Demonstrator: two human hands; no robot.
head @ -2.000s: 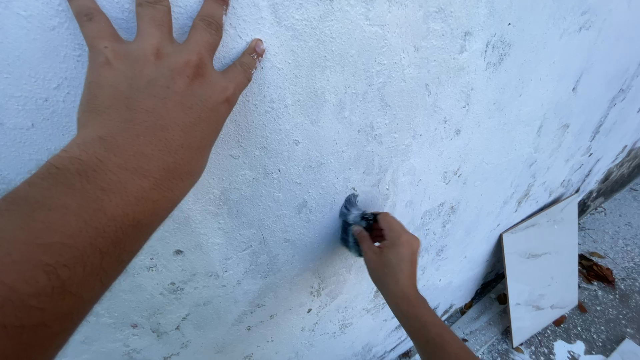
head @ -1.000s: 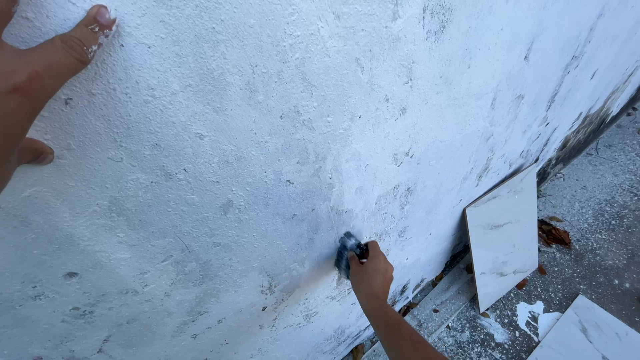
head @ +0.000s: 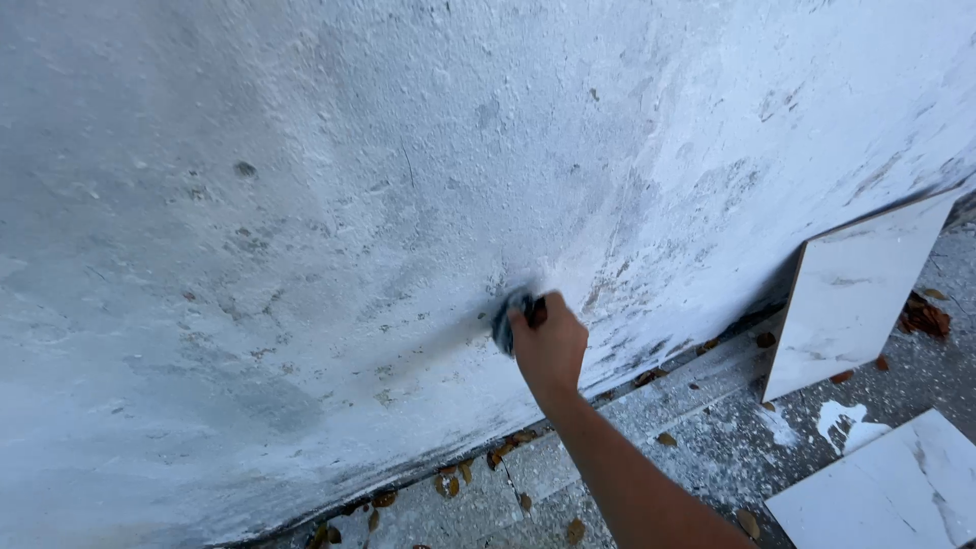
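My right hand [head: 553, 347] grips a dark, roundish tool [head: 512, 320], partly hidden by the fingers; its exact kind cannot be told. The tool's face lies against the white painted wall [head: 343, 229], low down near the wall's foot. Around it the rough wall shows grey and brown stains, small pits and flaking patches. My left hand is out of view.
At the right, a marbled white tile [head: 854, 290] leans on the wall. Another marbled tile [head: 892, 488] lies on the paint-spattered ground at lower right, beside a white paint spill [head: 846, 427]. Dry leaves [head: 450, 480] line the wall's foot; a larger brown leaf [head: 924, 314] lies farther right.
My left hand, earlier spread against the wall at upper left, has gone out of view. My right hand still holds the tool against the wall. The view has shifted toward the wall's foot.
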